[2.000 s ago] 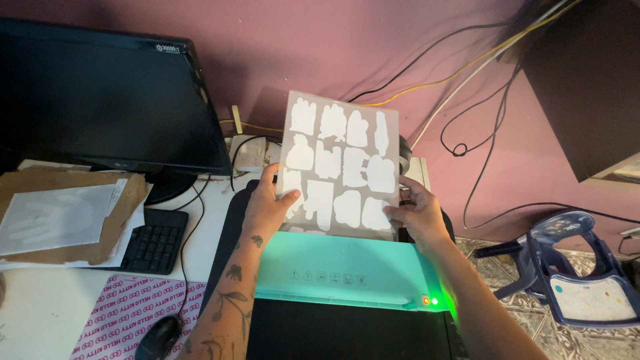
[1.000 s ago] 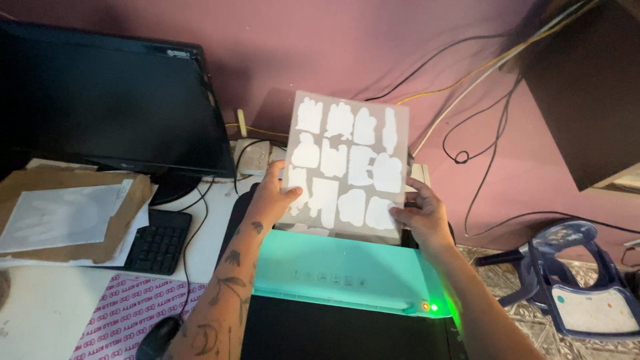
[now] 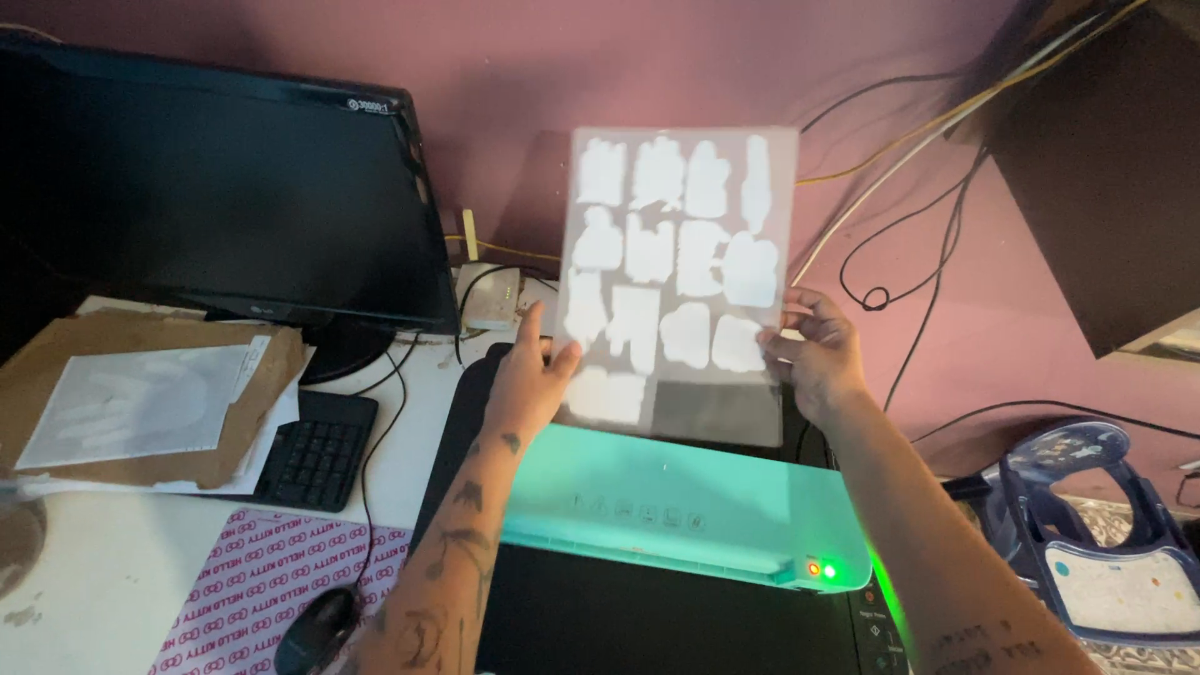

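Observation:
A clear plastic sheet with rows of white cut-out shapes (image 3: 659,251) stands tilted up behind a mint-green laminator (image 3: 675,497). My left hand (image 3: 532,380) pinches its lower left edge, thumb in front. On the right edge, my right hand (image 3: 817,352) grips the sheet between thumb and fingers. The sheet's lower edge is just behind the laminator's top; whether the two touch, I cannot tell. An orange and a green light glow at the laminator's right end. Beneath the laminator lies a black printer (image 3: 656,614).
To the left are a black monitor (image 3: 206,187), a keyboard (image 3: 314,450), a mouse (image 3: 317,630) on a pink patterned mat (image 3: 225,581), and cardboard (image 3: 253,412) with papers. Cables (image 3: 937,234) hang along the pink wall. A blue child's chair (image 3: 1078,525) stands at the lower right.
Both hands have raised the sheet away from the laminator; its lower part, hidden behind the laminator before, now shows above it.

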